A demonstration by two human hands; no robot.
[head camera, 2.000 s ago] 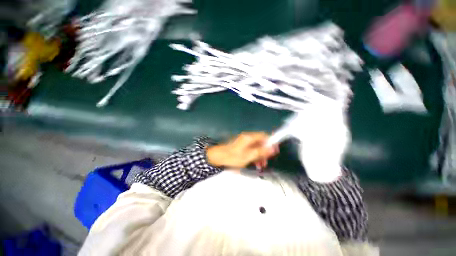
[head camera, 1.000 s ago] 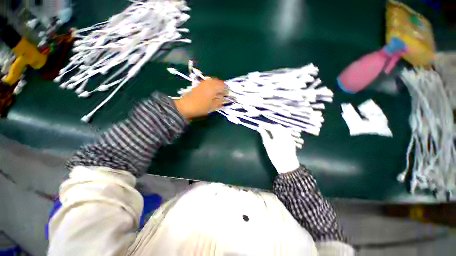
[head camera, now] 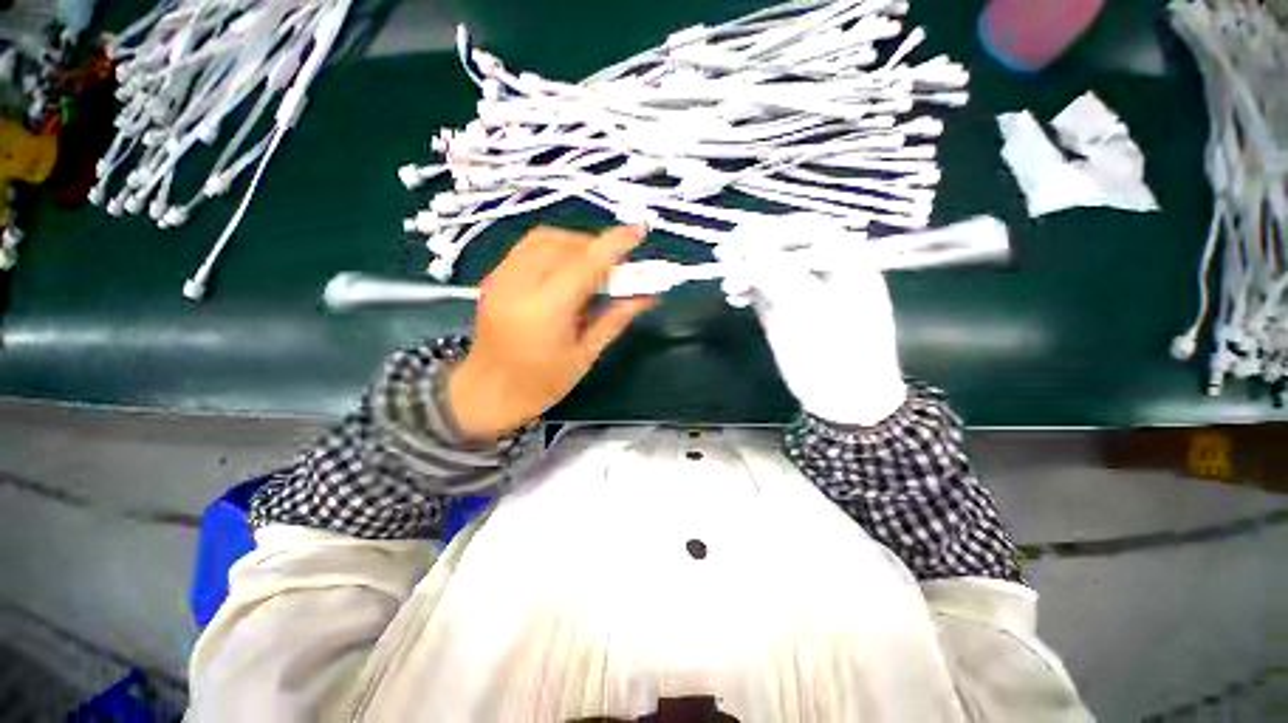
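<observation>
A white cable assembly point(head camera: 646, 277) is stretched level between my hands at the near side of the bench. It has thick moulded ends and a flat inline block that shows between the hands. My bare left hand point(head camera: 548, 318) holds it left of the block, with one end sticking out to the left. My right hand point(head camera: 826, 311), in a white glove, grips it right of the block, and the other end sticks out to the right. Just behind the hands lies a centre bundle of white cable assemblies point(head camera: 692, 127), ends to both sides.
More white cable bundles lie at the far left point(head camera: 219, 85) and far right point(head camera: 1243, 184). A crumpled white cloth piece point(head camera: 1081, 156) and a partly seen pink bottle point(head camera: 1038, 26) lie right of the centre bundle. A yellow thing point(head camera: 26, 148) is at the left edge.
Both hands have come off the centre bundle and moved towards my body, now holding one cable assembly between them. The view has shifted, and the pink bottle is now mostly cut off.
</observation>
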